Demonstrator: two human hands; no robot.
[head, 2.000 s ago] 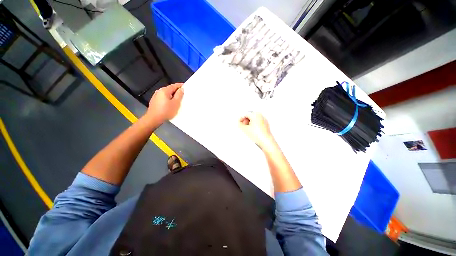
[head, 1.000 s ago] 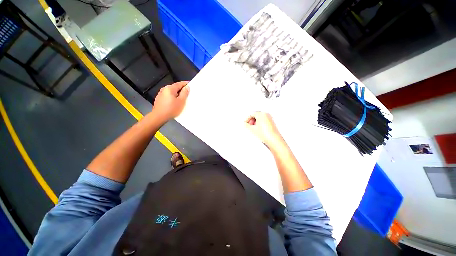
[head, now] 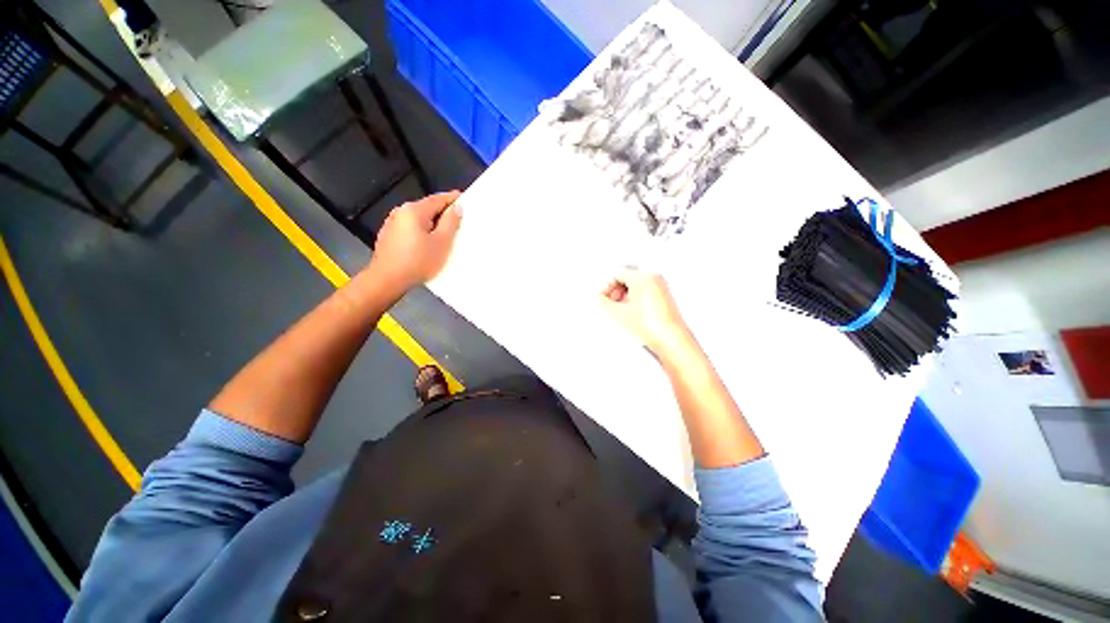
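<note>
The white work board (head: 548, 280) lies in front of me. My left hand (head: 418, 240), bare, is closed around its near edge at the left, with the fingertips hidden. My right hand (head: 642, 308), bare, rests on the middle of the board, curled into a loose fist, with nothing visible in it. A bundle of black strips (head: 840, 276) lies on the board's right part, beyond my right hand. A blue tie (head: 879, 296) goes around the bundle, with loose ends at the top. A grey-black smudged patch (head: 670, 128) marks the board's far left part.
A blue bin (head: 481, 73) stands beyond the board's left end, another blue bin (head: 928, 487) at its right end. A green-topped stool (head: 280, 61) stands at the upper left, near a yellow floor line (head: 292, 231). Machine panels border the board's far side.
The view has shifted slightly, so the board and bundle sit a little further right in the picture. Both hands keep the same places on the board.
</note>
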